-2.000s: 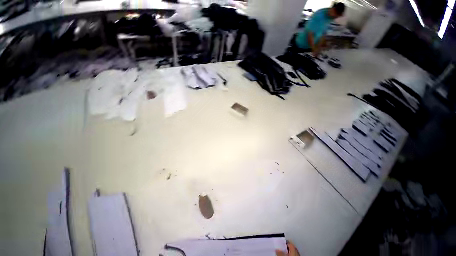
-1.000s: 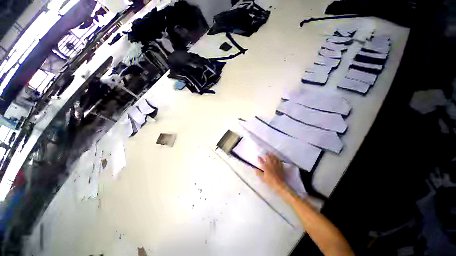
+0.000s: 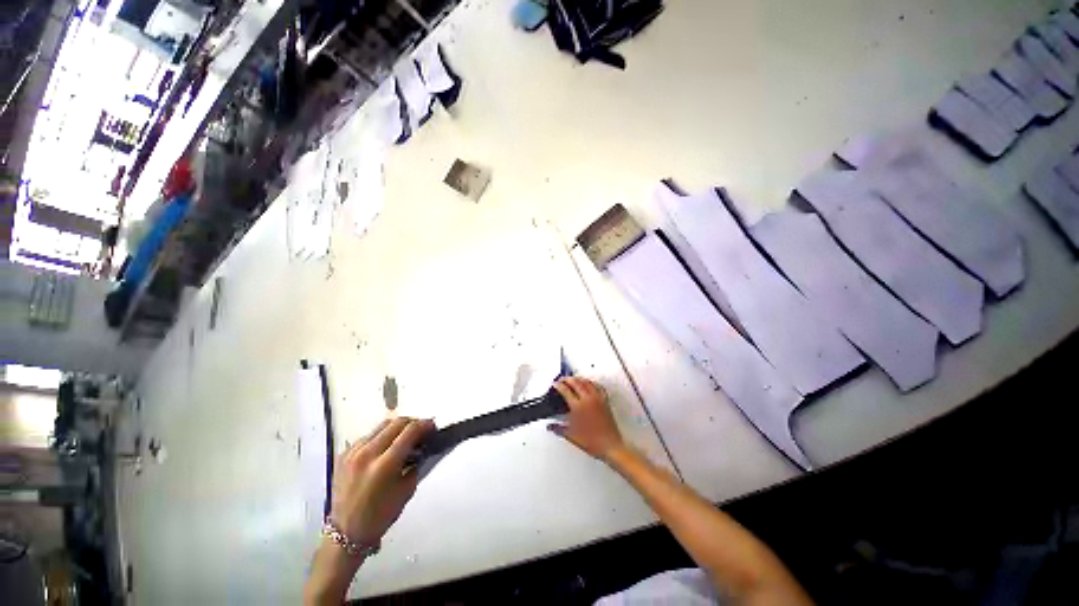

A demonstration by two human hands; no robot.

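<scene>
My left hand (image 3: 381,474), with a bracelet at the wrist, grips the left end of a dark fabric stack (image 3: 491,421). My right hand (image 3: 586,417) grips its right end. The stack is seen edge-on as a dark band between the hands, over the pale table (image 3: 473,539). Its underside and any paper on it are mostly hidden. A long paper-topped panel stack (image 3: 314,444) lies left of my left hand. Several long white-topped panel stacks (image 3: 816,284) lie side by side to the right.
A brown-tan block (image 3: 609,236) touches the nearest long panel; another (image 3: 466,179) lies farther up. Small cut stacks (image 3: 988,109) lie at the far right. A dark bundle (image 3: 601,24) and white-topped pieces (image 3: 417,89) lie at the far side. The table's curved front edge is near my forearms.
The view has swung left. My right hand has left the long panel at the right, which now lies beside the others. Both hands now hold a dark stack farther left.
</scene>
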